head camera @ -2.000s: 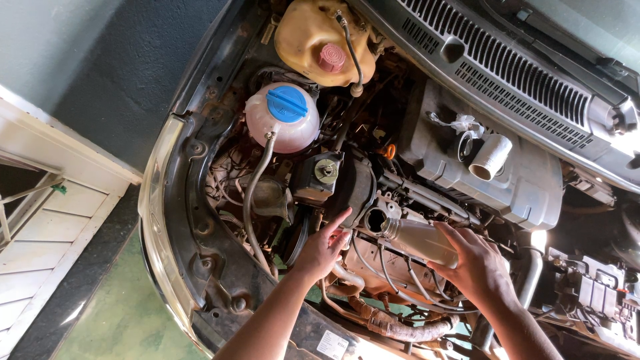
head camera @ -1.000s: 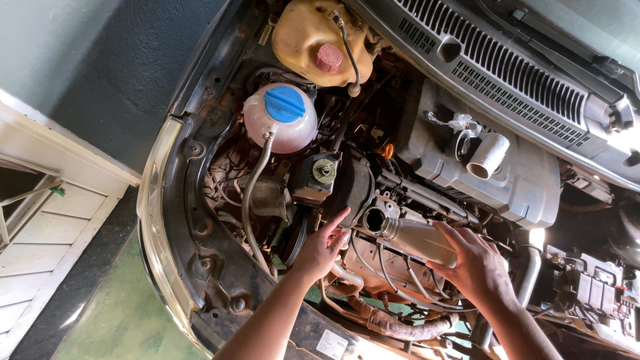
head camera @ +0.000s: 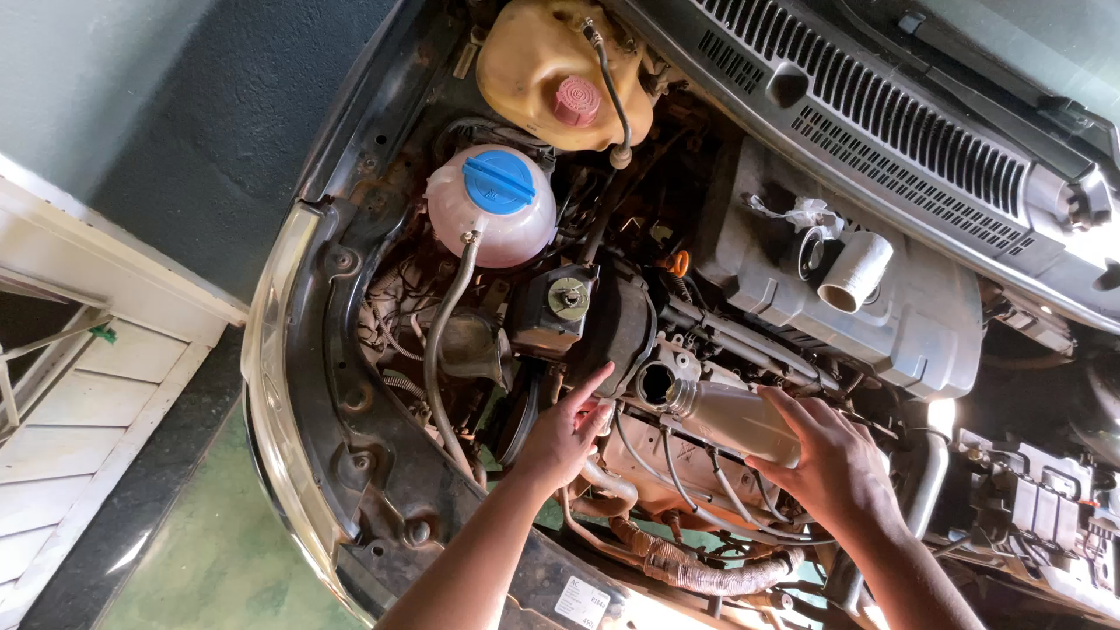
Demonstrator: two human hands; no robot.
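Note:
My right hand (head camera: 827,459) grips the base end of a translucent plastic bottle (head camera: 739,420), tilted on its side with its threaded mouth at the round oil filler opening (head camera: 655,383) of the engine. Whether liquid runs from the bottle cannot be made out. Left of the opening, beside the black timing cover (head camera: 619,328), is my left hand (head camera: 564,433), index finger extended and the other fingers curled. Something small and pale shows at its fingertips, partly hidden, so I cannot tell whether it is held. A black reservoir with a greenish cap (head camera: 569,299) stands just above this hand.
Above sit a pinkish coolant tank with a blue cap (head camera: 499,182) and a yellowed reservoir with a red cap (head camera: 525,74). A white cylindrical piece (head camera: 856,271) and a crumpled wrapper (head camera: 809,213) rest on the grey engine cover (head camera: 919,328). Cables and hoses run below the bottle.

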